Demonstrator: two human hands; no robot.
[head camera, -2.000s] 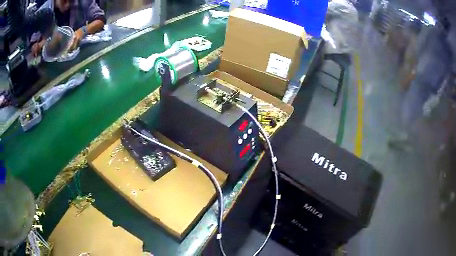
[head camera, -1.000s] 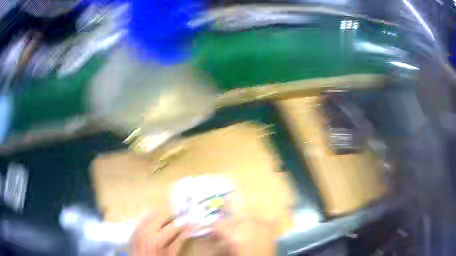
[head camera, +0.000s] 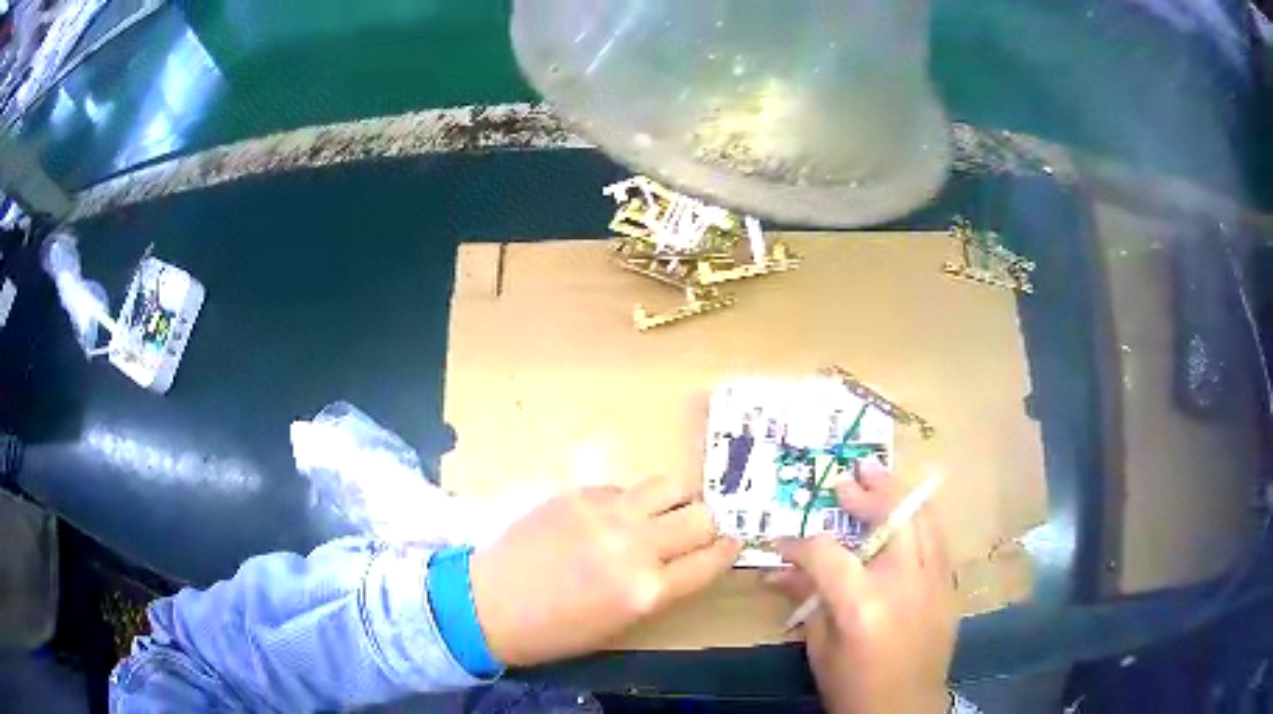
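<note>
A white power strip housing (head camera: 740, 481) with a green circuit board and dark-green wires lies open on the cardboard work mat (head camera: 559, 377). My left hand (head camera: 600, 565) holds the housing's lower left edge with the fingers. My right hand (head camera: 887, 600) holds a pointed white stick (head camera: 907, 509) and has its fingers on the housing's lower right part. A brass contact strip (head camera: 882, 402) lies at the housing's upper right edge. Brass strips with white pieces (head camera: 684, 237) are piled at the mat's top edge.
A translucent hood (head camera: 740, 112) hangs over the top centre. More brass strips (head camera: 988, 260) lie at the upper right. Another housing (head camera: 157, 324) is on the bench at left. A crinkled clear plastic bag (head camera: 356, 467) lies left of my left hand. A cardboard tray (head camera: 1152, 488) stands at right.
The view has swung from the black machine at the side back to the mat and is now sharper. Both hands, blurred or out of view before, now show clearly at the housing.
</note>
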